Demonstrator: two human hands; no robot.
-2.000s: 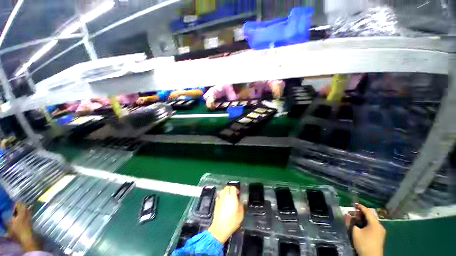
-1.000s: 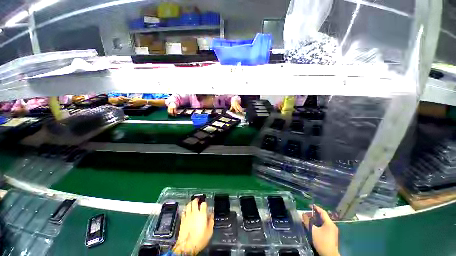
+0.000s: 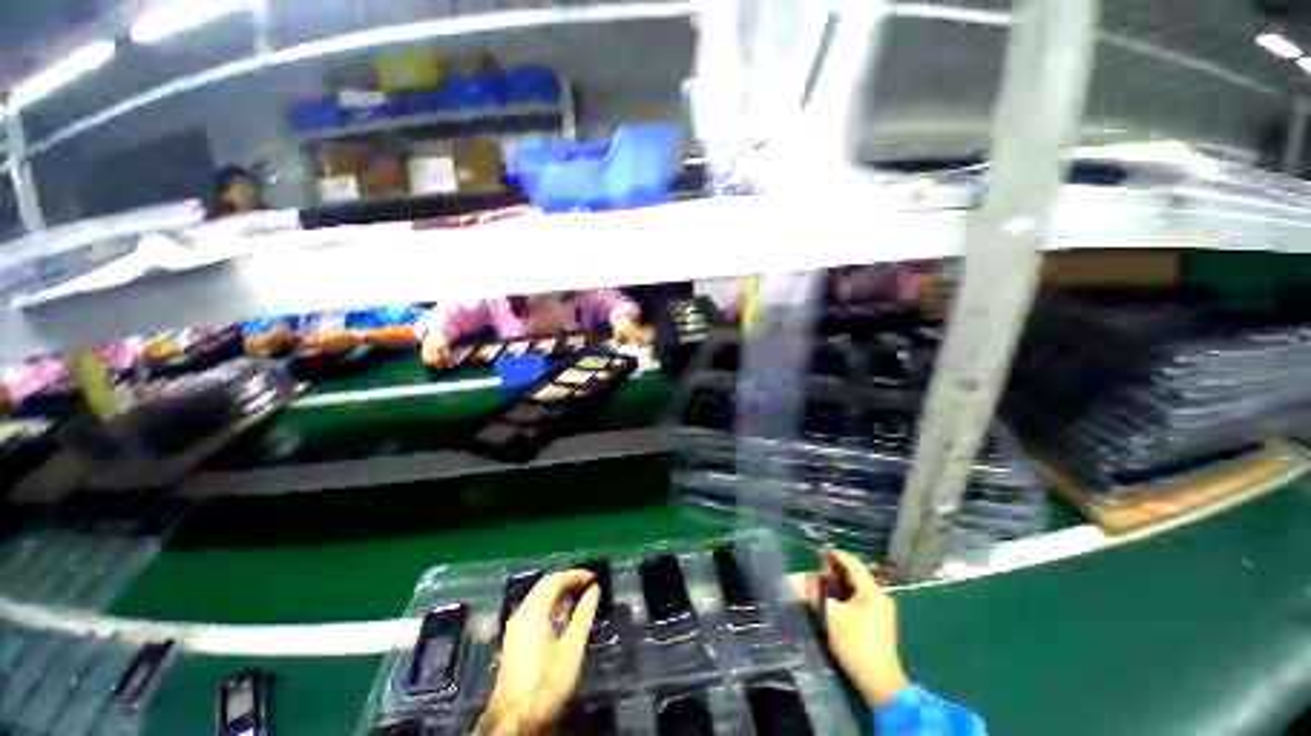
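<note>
A clear blister tray (image 3: 417, 597) lies in front of me with black phones in two rows of pockets. One phone (image 3: 439, 650) sits in the upper left pocket. My left hand (image 3: 544, 650) is over the upper row, its thumb and forefinger apart beside the second and third phones; I see nothing held in it. My right hand (image 3: 863, 633) is closed at the tray's right edge around a small dark object (image 3: 834, 580), possibly scissors; its blades cannot be made out. A loose phone (image 3: 245, 705) lies on the green bench left of the tray.
A white post (image 3: 966, 345) stands beyond my right hand. Stacked clear trays (image 3: 1179, 396) sit on a brown board at right. Stacked trays with dark phones (image 3: 848, 446) are behind the post. A blue bin (image 3: 597, 166) is on the white shelf. People in pink and blue sleeves work opposite.
The view has swung right, bringing the post and right-hand stack further in. My left hand has lifted from the second pocket's phone and its fingers have spread. My right hand stays beside the tray.
</note>
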